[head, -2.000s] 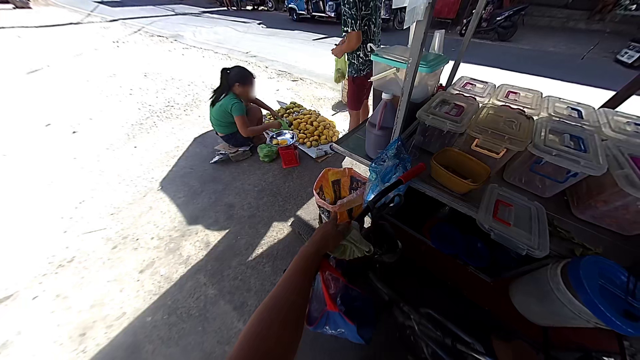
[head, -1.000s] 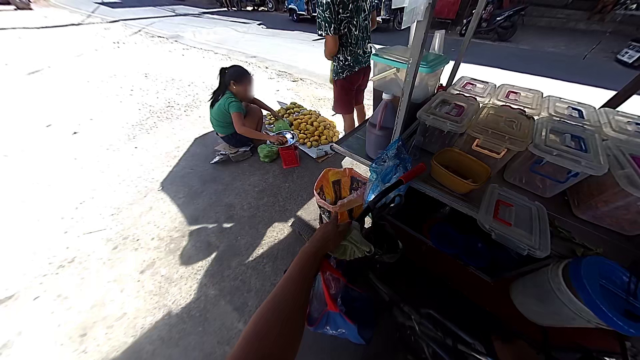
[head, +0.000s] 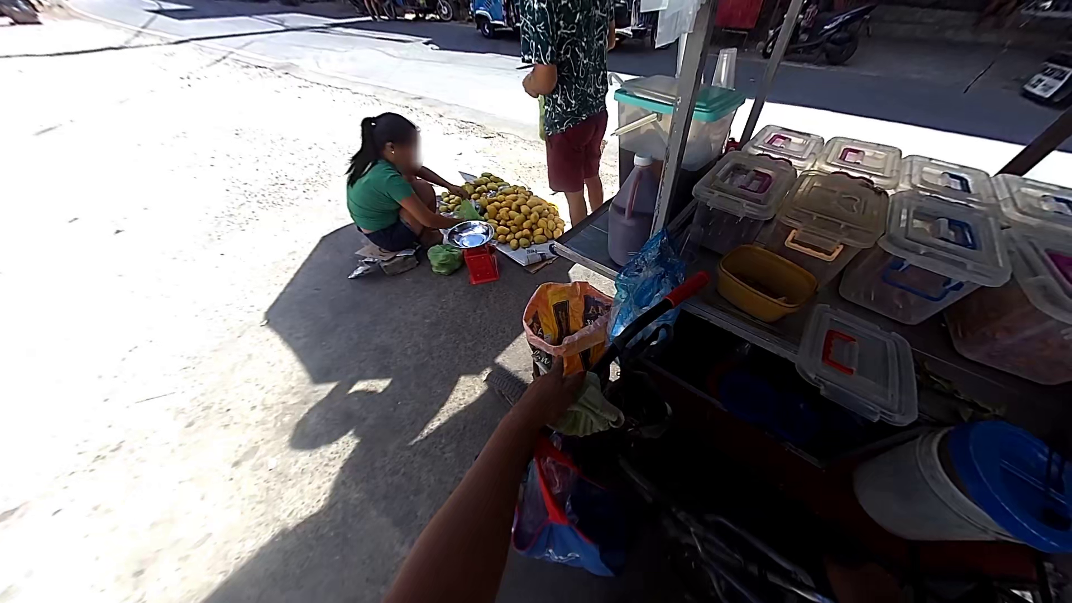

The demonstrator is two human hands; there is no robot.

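Observation:
My left hand (head: 551, 397) is closed around the near end of a dark handlebar (head: 641, 322), its fingers partly hidden. The bar's other end has a red grip (head: 688, 289). A pale green cloth (head: 590, 410) hangs just right of the hand. Beyond the hand stands an orange and yellow printed bag (head: 559, 314), with a crumpled blue plastic bag (head: 645, 280) to its right. Below my wrist hangs a blue bag with red trim (head: 557, 536). My right hand cannot be made out.
Right is a metal-topped stall (head: 586, 243) with lidded clear tubs (head: 946, 234), a yellow tub (head: 764, 285) and a blue-lidded bucket (head: 900, 486). A crouching person (head: 381, 197) is beside yellow fruit (head: 523, 218) and a red scale (head: 481, 264); another person (head: 569, 92) stands behind.
The standing person has shifted left and lowered the raised arm. The crouching person's arms have moved over the fruit and scale. My left hand has stayed in place.

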